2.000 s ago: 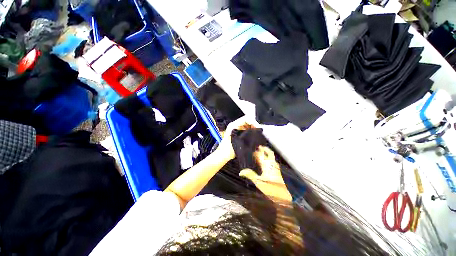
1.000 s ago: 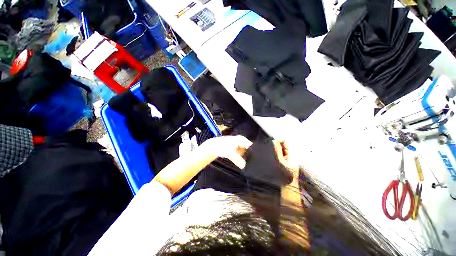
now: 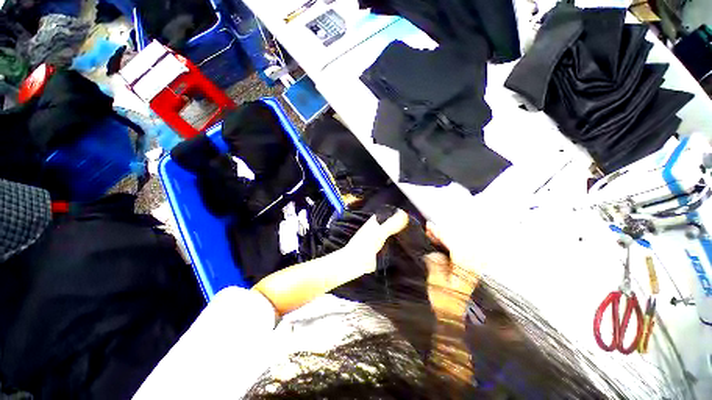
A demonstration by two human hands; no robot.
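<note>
My left hand (image 3: 373, 241) is over the lap beside the table edge, its fingers on black cloth (image 3: 402, 234). My right hand (image 3: 443, 259) is just right of it at the table edge, partly behind strands of hair, and holds the same cloth from the other side. The cloth's outline blends into a dark pleated bundle (image 3: 342, 228) between the crate and my hands. Loose black cut panels (image 3: 437, 117) overlap on the white table (image 3: 523, 234).
A blue crate (image 3: 186, 234) with black pieces stands left of my hands. A fanned black stack (image 3: 601, 86), red-handled scissors (image 3: 618, 320) and a white sewing machine (image 3: 656, 183) are on the right. A red stool (image 3: 187, 101) stands behind the crate. A black garment pile (image 3: 94, 297) lies left.
The flat black piece spread between my hands a second ago now looks gathered and less visible. My left hand has moved slightly right, and its fingers point up towards the table edge.
</note>
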